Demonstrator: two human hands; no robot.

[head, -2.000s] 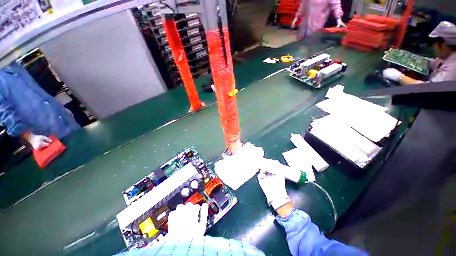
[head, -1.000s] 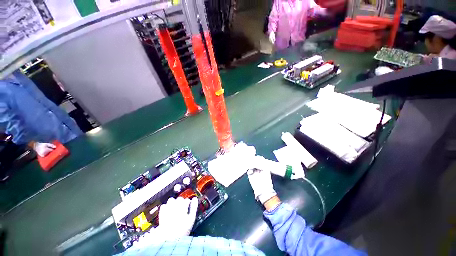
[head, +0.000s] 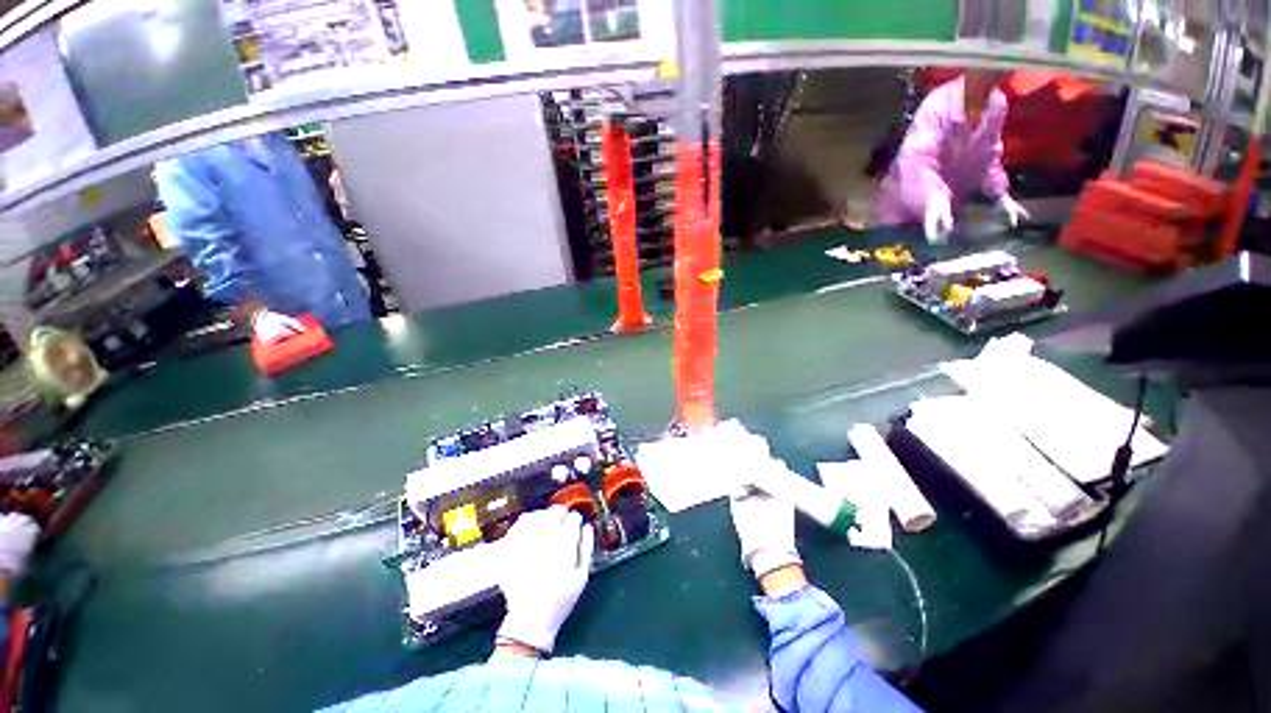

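A power supply board (head: 523, 474) lies flat on the green bench in front of me, with two long pale heat sinks, a yellow-topped transformer and orange chokes. My gloved left hand (head: 547, 560) rests on its near side, over the chokes' front and the near heat sink; its fingertips are partly hidden. My gloved right hand (head: 764, 529) is closed around a white glue syringe (head: 806, 493) with a green rear cap and a clear hose. The syringe's front end lies over a crumpled white cloth (head: 697, 465), and its tip cannot be made out.
An orange-wrapped post (head: 696, 307) stands behind the cloth. White tubes (head: 892, 481) and a black tray of white items (head: 997, 467) lie right. Another board (head: 979, 290) sits back right. People stand across the bench; a gloved hand (head: 17, 541) and board show far left.
The view has turned left and up, so the bench things appear shifted right. More of the near heat sink now shows beside my left hand. My right hand still holds the syringe by the cloth.
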